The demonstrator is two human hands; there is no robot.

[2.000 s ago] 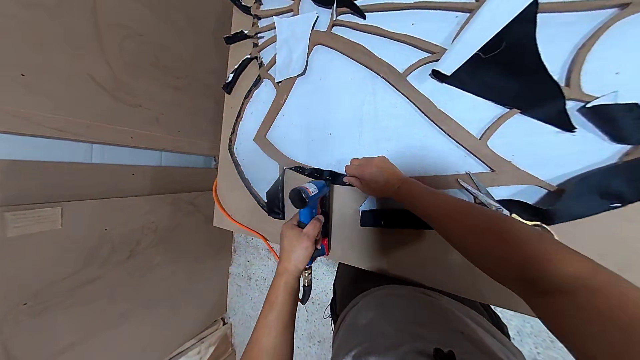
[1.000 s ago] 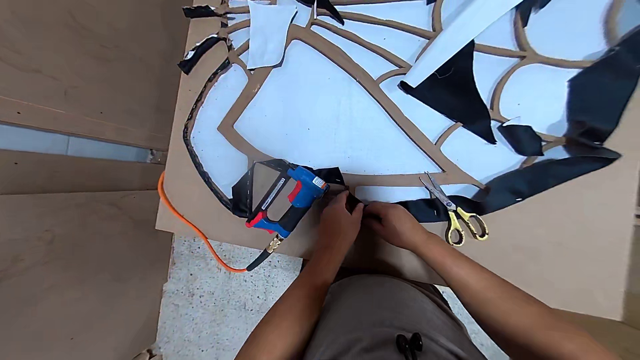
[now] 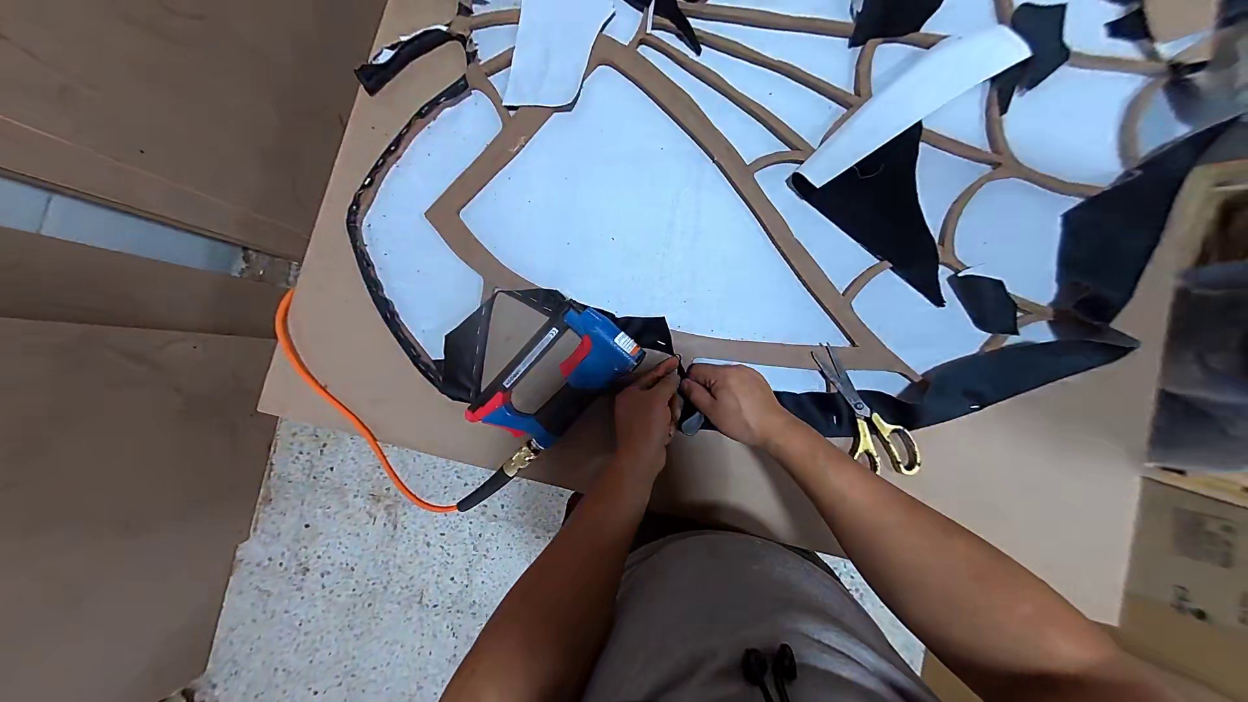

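Both my hands meet at the near edge of a cut-out brown board panel backed in white (image 3: 634, 195). My left hand (image 3: 648, 409) and my right hand (image 3: 731, 398) pinch a black fabric strip (image 3: 688, 390) between them, its light underside partly showing. Just left of my left hand, a blue and red pneumatic stapler (image 3: 561, 375) lies on its side, touching nothing but the panel and fabric that I can see. Yellow-handled scissors (image 3: 868, 414) rest partly spread to the right of my right hand, over a long black fabric strip (image 3: 1004, 375).
An orange air hose (image 3: 356, 424) runs from the stapler over the board's left edge. Loose black fabric pieces (image 3: 882, 210) and a white strip (image 3: 916, 105) lie across the panel. Large brown boards (image 3: 107, 487) stand at the left, and a cardboard box (image 3: 1185, 565) is at the right.
Two seconds ago my left hand held the stapler; it has let go and moved right to the fabric beside my right hand. The stapler now lies down. The view has shifted.
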